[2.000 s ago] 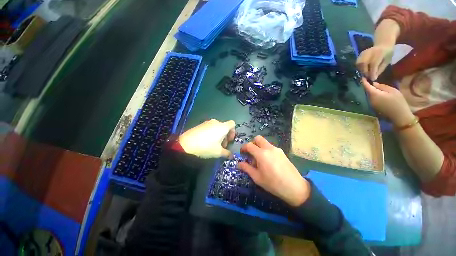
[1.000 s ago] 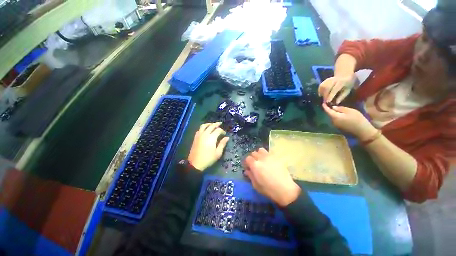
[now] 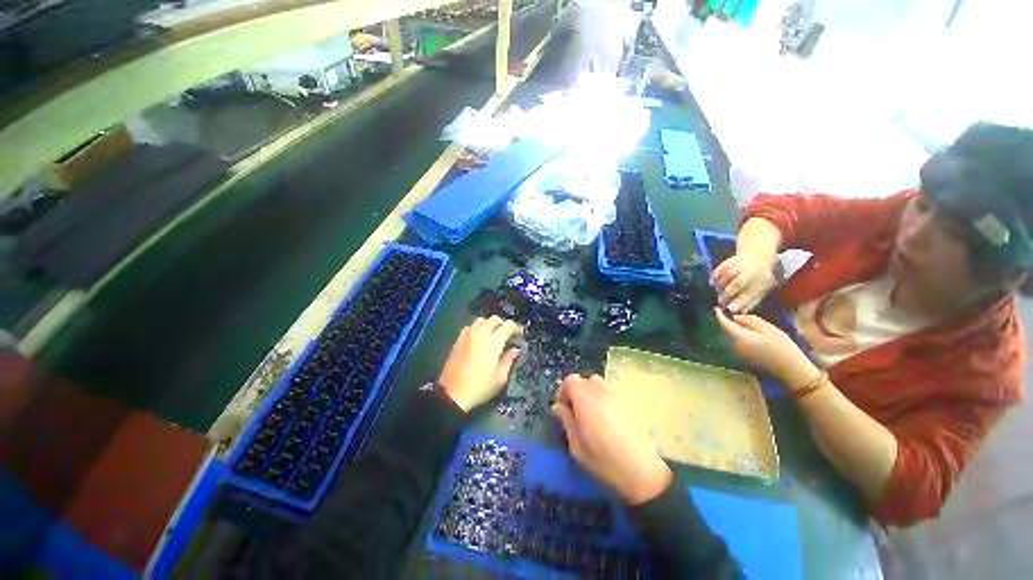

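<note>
My left hand rests at the left edge of the loose black parts, fingers bent; whether it holds anything is hidden. My right hand is just above the right end of the blue working tray, fingertips pinched at the small scattered black bits; any part in them is too small to tell. The working tray lies in front of me with rows of black pieces. A heap of glossy black housings lies beyond my hands.
The tan box is right of my right hand, a blue sheet below it. Filled trays lie at left. Plain blue sheets, a clear bag and a filled stack lie beyond. A coworker sits at right.
Two seconds ago my hands were together over the working tray; they have moved apart to the loose parts. The view has tilted up, showing more of the conveyor and coworker.
</note>
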